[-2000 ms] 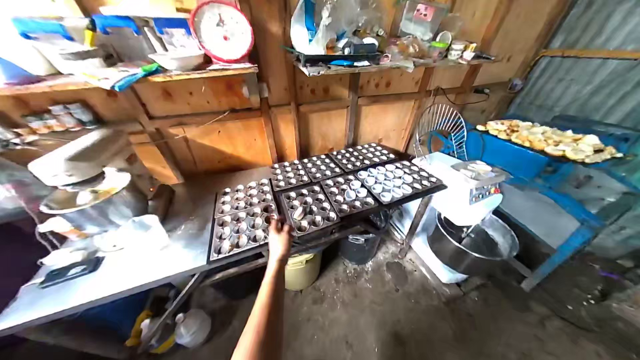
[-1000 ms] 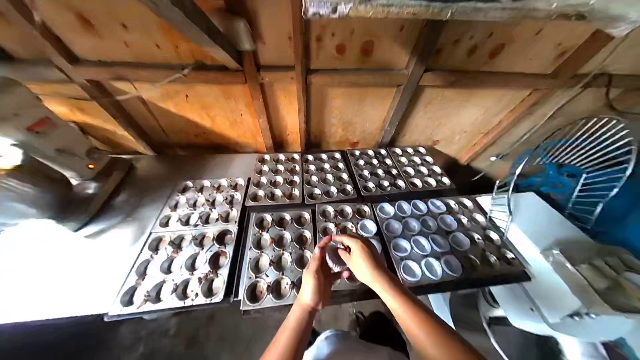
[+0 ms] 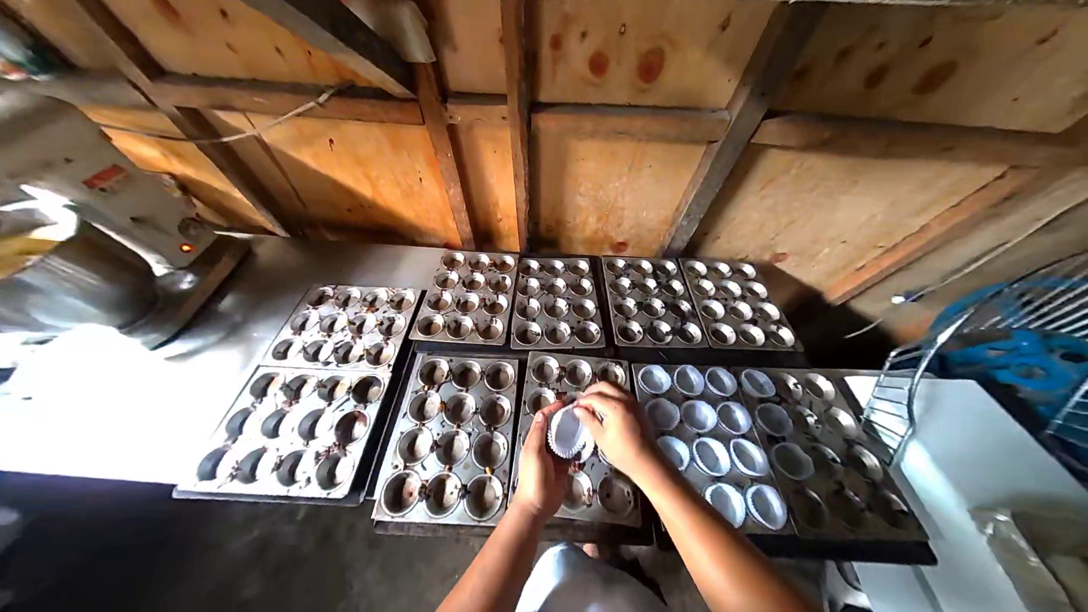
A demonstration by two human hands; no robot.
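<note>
Both hands meet over a metal muffin tin (image 3: 552, 501) near the table's front edge. My left hand (image 3: 541, 463) holds white fluted paper baking cups (image 3: 568, 431) from the left side. The fingers of my right hand (image 3: 616, 425) touch the cups' upper right rim. Just to the right, another muffin tin has white paper liners (image 3: 711, 456) in its cups, and the tin beside that one has liners in its left column (image 3: 773, 419). The muffin tin to the left (image 3: 449, 444) has bare, stained cups. Part of the tin beneath is hidden by my hands.
More bare muffin tins stand at the left (image 3: 285, 433) and along the back (image 3: 557, 302) of the metal table (image 3: 365, 259). A stand mixer (image 3: 110, 195) is at the far left. A wire fan guard (image 3: 922, 365) and a white machine (image 3: 977, 450) are at the right, a wooden wall behind.
The view has moved close over the tins since the first frame. One hand was stretched toward the tins then; now both hold paper cups. Since the second frame, the cups' white inside has turned into view.
</note>
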